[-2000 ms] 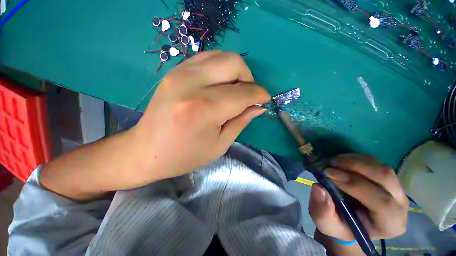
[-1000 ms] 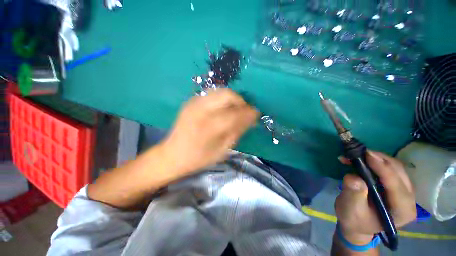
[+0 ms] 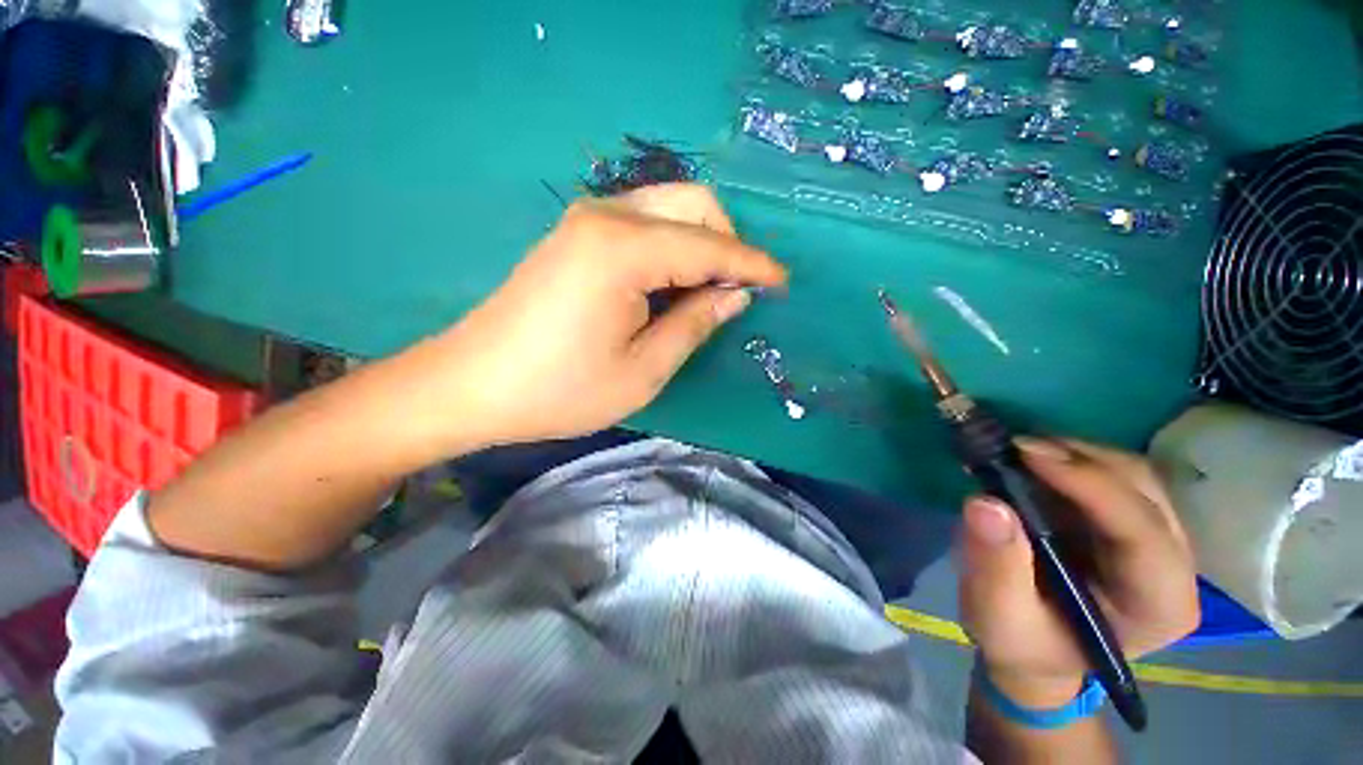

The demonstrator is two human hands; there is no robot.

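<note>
My left hand (image 3: pixel 613 307) is over the mat, thumb and forefinger pinched on a thin silvery strand (image 3: pixel 730 286) that looks like solder wire; most of it is hidden. My right hand (image 3: pixel 1084 553) holds the soldering iron (image 3: pixel 1054 561) by its black handle. The iron's tip is clear of the board. A small circuit board (image 3: pixel 764 359) lies on the mat between the hands, with a white-headed wired component (image 3: pixel 794 408) at its lower end. The pile of dark lead wires (image 3: pixel 643 162) is partly hidden behind my left hand.
A clear blister tray (image 3: pixel 957 224) with rows of finished boards lies at the back right. A round fan (image 3: pixel 1300 277) and an off-white pot (image 3: pixel 1241 493) stand at the right. A whitish strip (image 3: pixel 972 320), blue stick (image 3: pixel 247 186), green-centred spool (image 3: pixel 105 251) and red tray (image 3: pixel 120 426) also show.
The iron has left the board it was touching two seconds ago. A board with a white-headed component now lies released on the mat. My left hand has moved from the pile's near edge towards the right.
</note>
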